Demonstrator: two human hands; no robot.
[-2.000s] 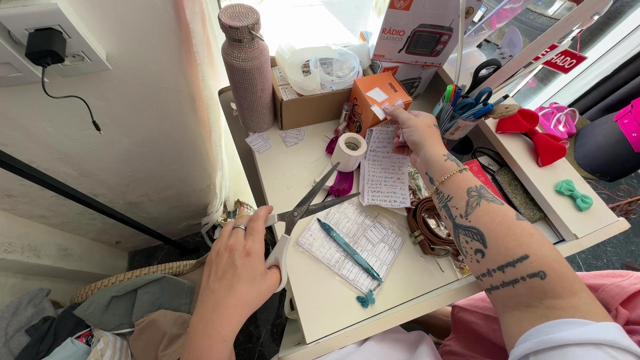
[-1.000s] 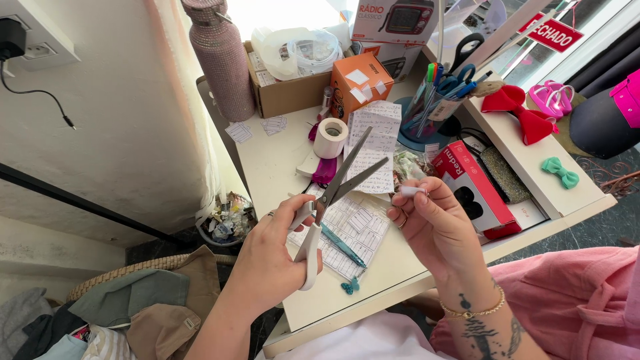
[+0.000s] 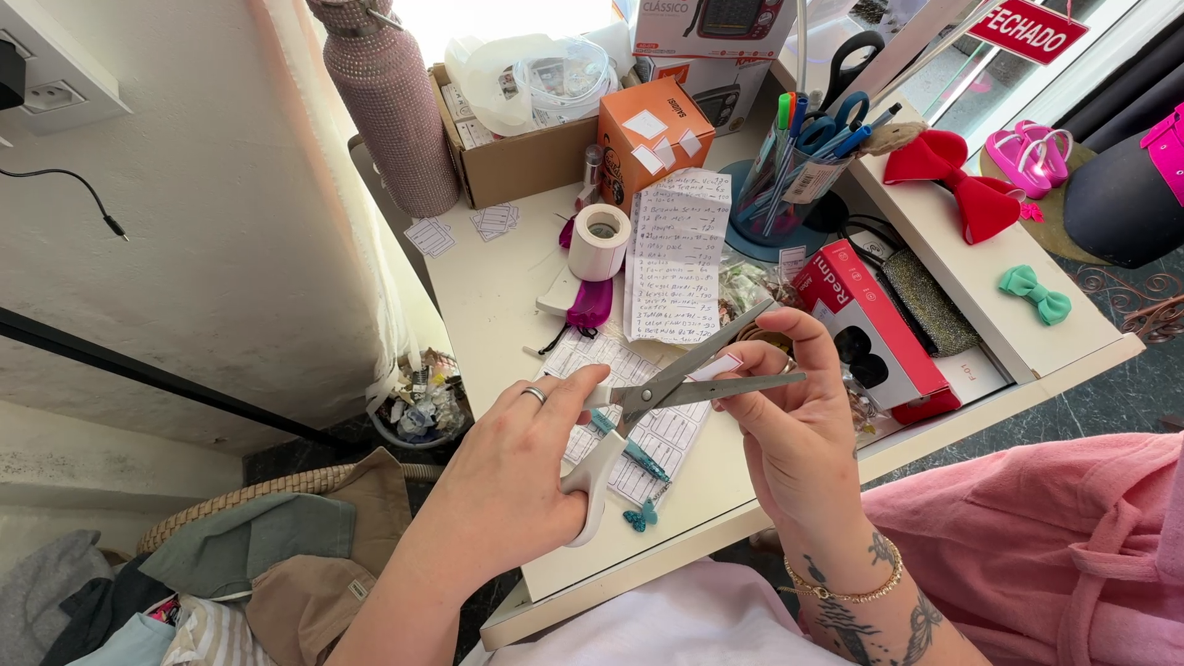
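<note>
My left hand [image 3: 518, 462] grips the white handles of a pair of scissors [image 3: 647, 398], whose blades stand apart. Between the thumb and fingers of my right hand [image 3: 786, 388] is a small white paper label [image 3: 717, 367], lying between the scissor blades. Below the blades a teal pen [image 3: 634, 450] with a butterfly charm [image 3: 640, 516] rests on a sheet of printed labels [image 3: 673, 444]. A handwritten paper list [image 3: 678, 250] lies behind, beside a white roll of tape or labels [image 3: 599, 242]. Small labels stick to an orange box [image 3: 653, 129].
A glittery bottle [image 3: 393, 111] and a cardboard box [image 3: 518, 166] stand at the back left. The pen cup [image 3: 795, 194] is at the back right, near a red product box [image 3: 869, 324] in an open compartment. A clothes basket [image 3: 250, 490] sits lower left.
My right hand has come back from the orange box toward the scissors with a small label. My left hand has raised the scissors and brought the blades around the label. The view has shifted.
</note>
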